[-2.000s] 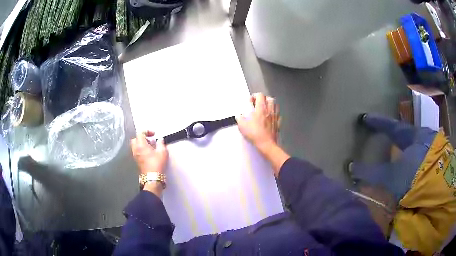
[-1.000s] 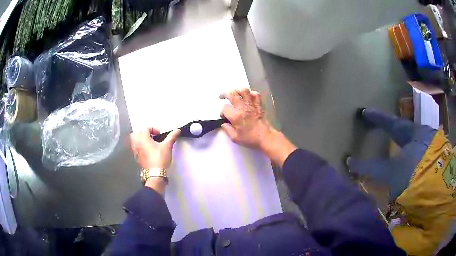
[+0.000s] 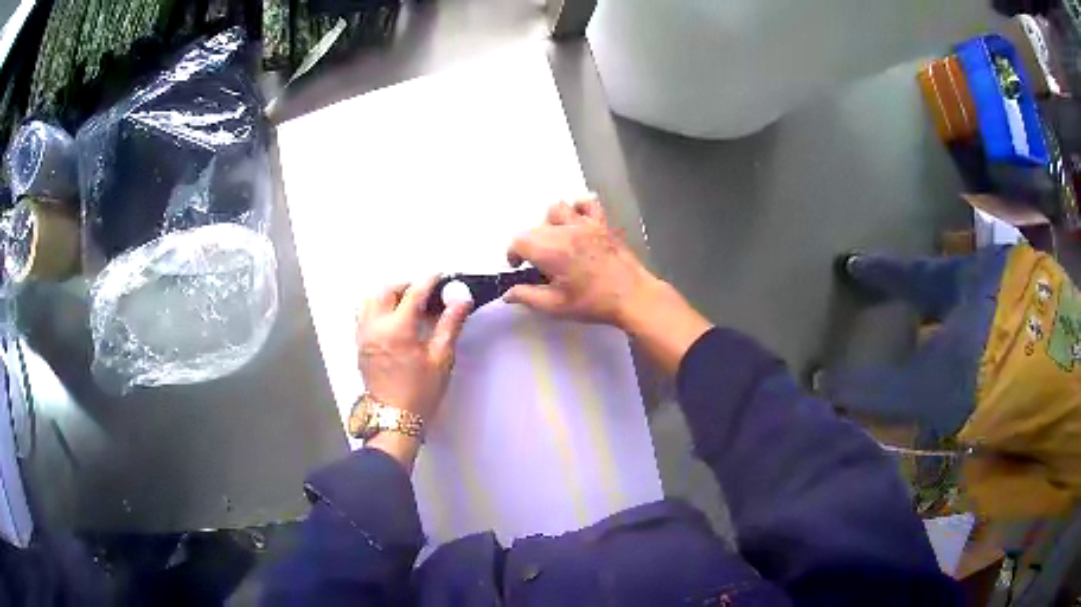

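A black watch band [image 3: 488, 287] with a ring and pale round centre lies across the middle of the white carrier board [image 3: 415, 166]. My left hand [image 3: 403, 350] is on the band at its ring and covers the band's left end. My right hand [image 3: 581, 267] has its thumb and fingers on the band's right end and covers that end. Faint yellow stripes run along the near half of the board.
A clear crumpled bag [image 3: 184, 306] and a dark-filled plastic bag [image 3: 172, 166] lie left of the board. Two tape rolls [image 3: 45, 241] are at the far left. A large white rounded form [image 3: 699, 71] is at back right. A person in yellow [image 3: 1025, 391] is at right.
My left hand has moved right from the band's left end to its ring. My right hand has moved slightly left along the band. The person at right has shifted.
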